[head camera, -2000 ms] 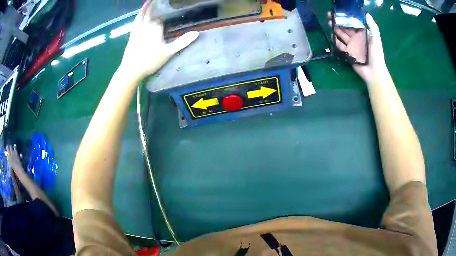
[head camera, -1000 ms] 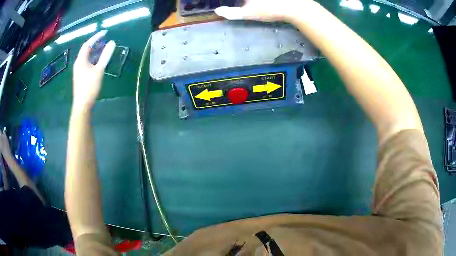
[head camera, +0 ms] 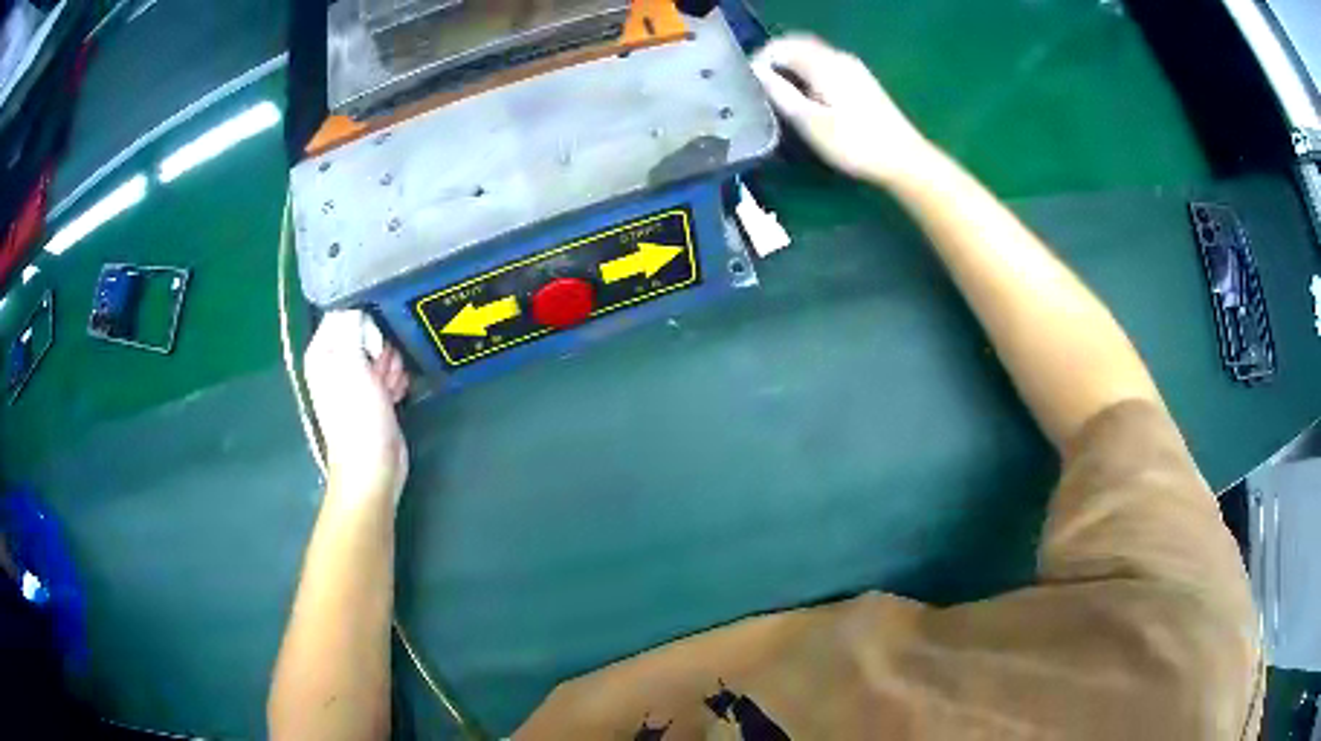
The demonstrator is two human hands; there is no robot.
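Observation:
The blue press base (head camera: pixel 507 355) stands at the upper middle, with a grey metal bed (head camera: pixel 536 159) and a round red button (head camera: pixel 564 301) between two yellow arrows. The orange-edged fixture (head camera: pixel 507 78) is behind the bed; the top edge cuts it off, and whether a part lies inside is unclear. My left hand (head camera: pixel 352 384) is at the base's left side, fingers curled and partly under the bed edge, no part seen in it. My right hand (head camera: pixel 826 102) is beside the bed's right edge, fingers bent, no part seen in it.
A thin black-rimmed frame (head camera: pixel 141 307) lies at the left, with another frame (head camera: pixel 29 348) at the far left. Dark phone-sized parts (head camera: pixel 1231 293) lie at the right. A yellowish hose (head camera: pixel 300 379) runs left of the base. Shiny blue film (head camera: pixel 44 557) is at the lower left.
My left hand has moved from the bench parts to the base's left side. My right hand has left the fixture for the bed's right side. The view has shifted right.

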